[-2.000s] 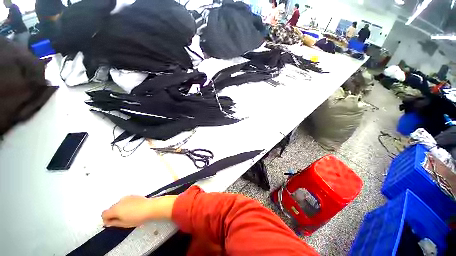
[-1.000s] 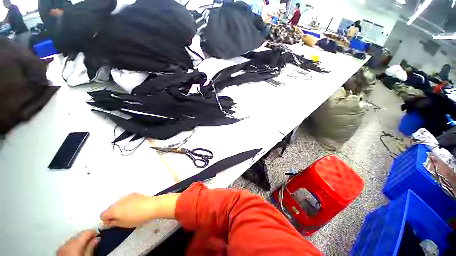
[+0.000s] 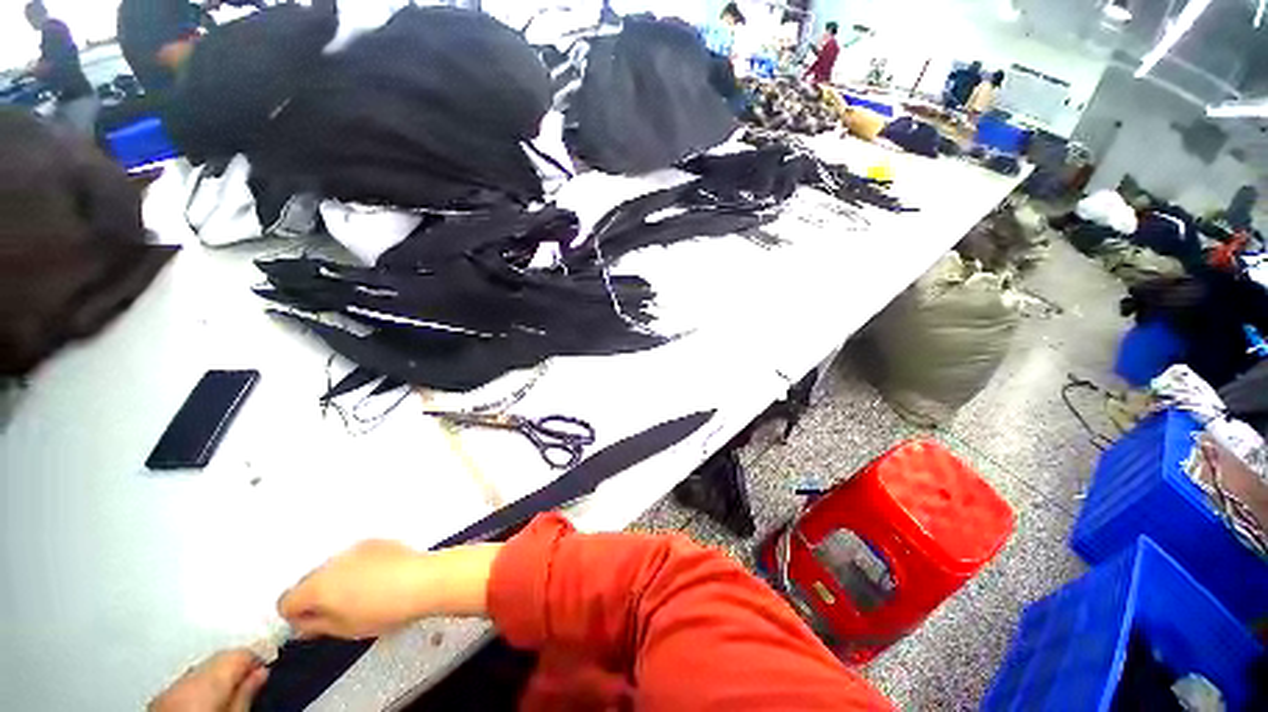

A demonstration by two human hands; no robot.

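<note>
A long black strip [image 3: 601,470] lies along the front edge of the white table, its pointed end to the upper right. My right hand [image 3: 355,591], in a red-orange sleeve, is on the strip, its fingertips closed at the strip's edge. My left hand [image 3: 213,684] is at the bottom edge, partly cut off, with fingers at the strip's lower part beside my right hand. The fingertips of both hands are partly hidden. Black-handled scissors [image 3: 554,441] lie behind the strip. A heap of black strips [image 3: 459,313] lies further back.
A black phone [image 3: 203,419] lies at the left, near a brown bundle [image 3: 70,244]. Large black bundles [image 3: 403,104] stand at the back. A red stool [image 3: 897,543], blue crates [image 3: 1071,647] and an olive sack [image 3: 939,341] are on the floor. People are in the background.
My left hand has come into view at the bottom left and sits beside my right hand at the strip. My right hand has barely moved. The strip's far tip has shifted slightly toward the lower left.
</note>
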